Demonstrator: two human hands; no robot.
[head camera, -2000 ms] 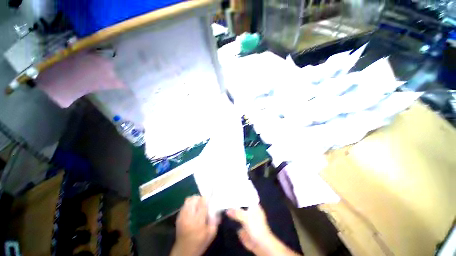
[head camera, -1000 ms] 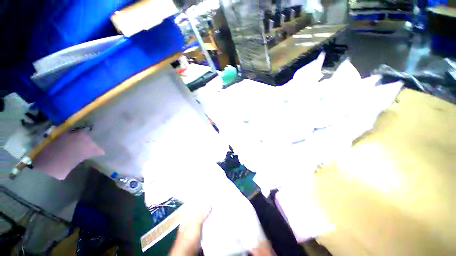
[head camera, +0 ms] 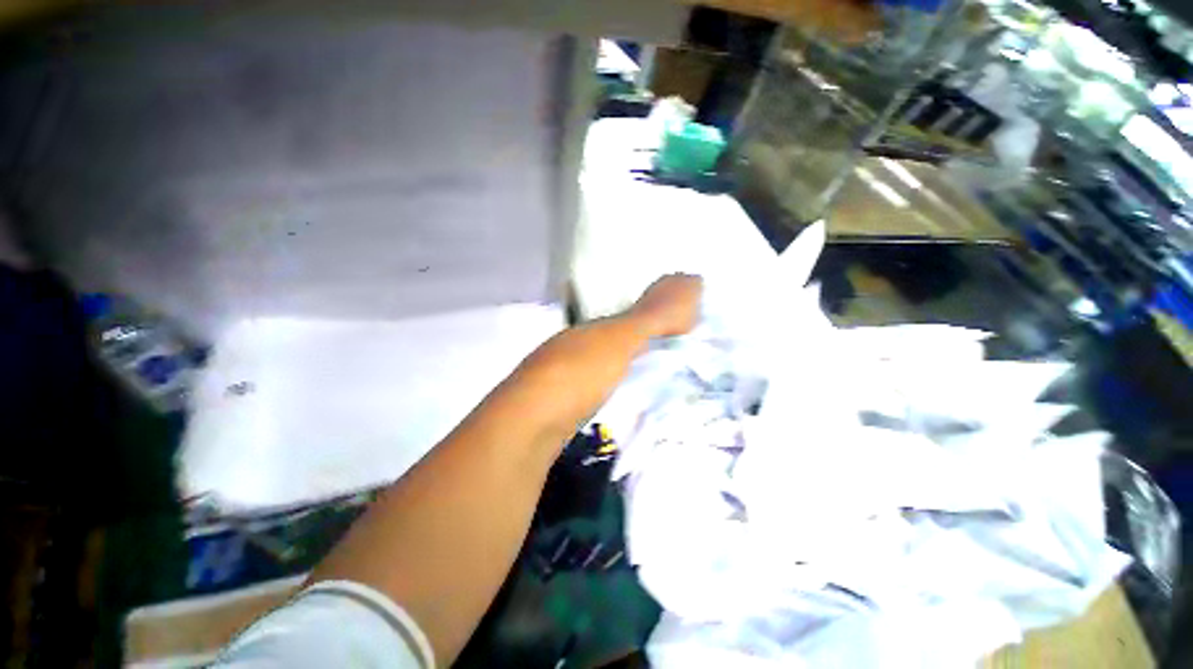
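Note:
White limp bags or sleeves (head camera: 903, 484) form a large heap from the centre to the right, washed out by glare. My left hand (head camera: 670, 306) is stretched forward from the lower left to the upper left part of the heap. Its fingers are curled on a white bag (head camera: 739, 281); glare hides the exact contact. No lock shows. My right hand is not in view.
A white sheet (head camera: 366, 405) lies left of my forearm, below a pale upright panel (head camera: 301, 170). A pale label strip (head camera: 196, 625) is at lower left. Small black parts (head camera: 576, 549) lie on the green bench. Brown cardboard (head camera: 1092, 640) is at lower right.
Both hands were low at the bench edge on a long white bag. My left hand has since reached forward to the heap, and my right hand has left the picture. The view has shifted.

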